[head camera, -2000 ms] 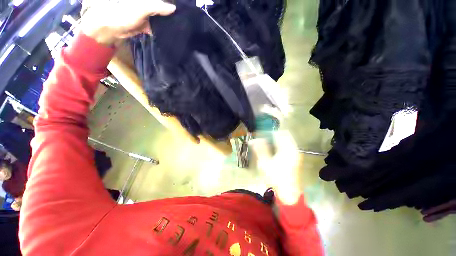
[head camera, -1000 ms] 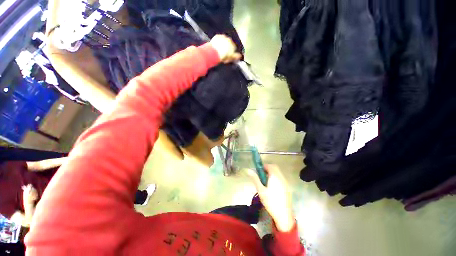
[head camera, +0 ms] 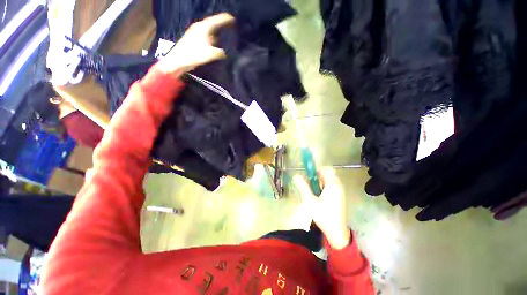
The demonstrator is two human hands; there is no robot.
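Note:
Black garments [head camera: 202, 124] hang on the left side. A white hang tag [head camera: 259, 124] on a pale string hangs across them. My left hand [head camera: 199, 46] is at the upper left over the black cloth, thumb and fingers apart, and holds nothing that I can see. My right hand [head camera: 325, 201] is low in the middle and holds the green air blow gun [head camera: 310, 167], pointed up and away. The gun's far end is blurred.
A dense row of black garments [head camera: 399, 86] hangs on the right, with a white tag [head camera: 435, 132]. Mustard cloth [head camera: 261, 157] and a metal rack leg [head camera: 279, 173] show between the rows. White hangers [head camera: 63, 57] and blue bins [head camera: 43, 155] are at the left.
My left hand has moved up and left from the garment's edge, and its fingers have opened. The black cloth has spread and the hang tag shows in full. My right hand still holds the gun.

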